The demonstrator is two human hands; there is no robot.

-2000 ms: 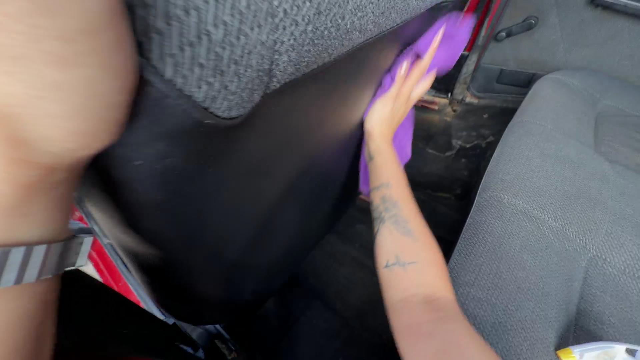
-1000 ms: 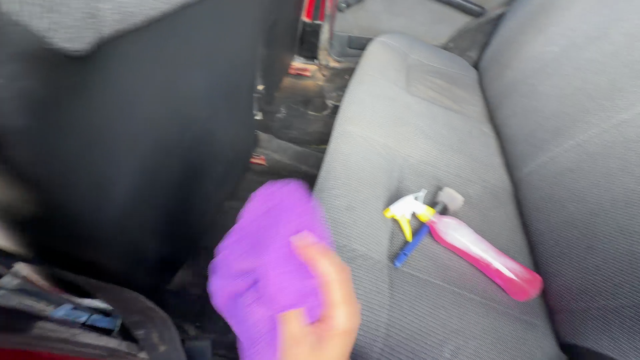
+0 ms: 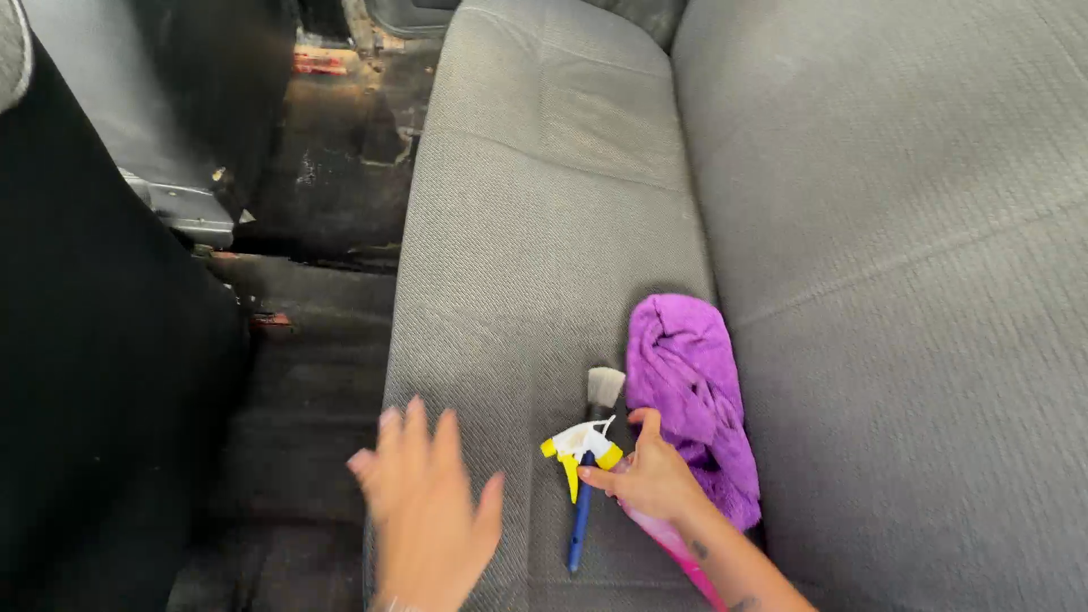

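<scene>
A crumpled purple microfiber cloth [image 3: 693, 382] lies on the grey fabric rear seat, against the backrest. Beside it is a pink spray bottle [image 3: 667, 540] with a white and yellow trigger head [image 3: 582, 446]. My right hand [image 3: 650, 476] is at the bottle's neck, thumb and forefinger apart; whether it grips the bottle cannot be told. A detailing brush with pale bristles [image 3: 605, 387] and a blue handle [image 3: 580, 527] lies by the trigger head, partly hidden by it. My left hand [image 3: 433, 510], slightly blurred, is over the seat's front edge with fingers spread, holding nothing.
The rear bench cushion [image 3: 544, 238] runs away from me, with its backrest [image 3: 892, 255] on the right. On the left are the dark backs of the front seats [image 3: 93, 340]. The worn black car floor [image 3: 297, 382] lies between, with metal seat mounts [image 3: 191, 208].
The purple cloth, in a hand one second ago, now lies on the seat. My right hand is at the spray bottle and my left hand has come into view. The view has turned toward the rear seat.
</scene>
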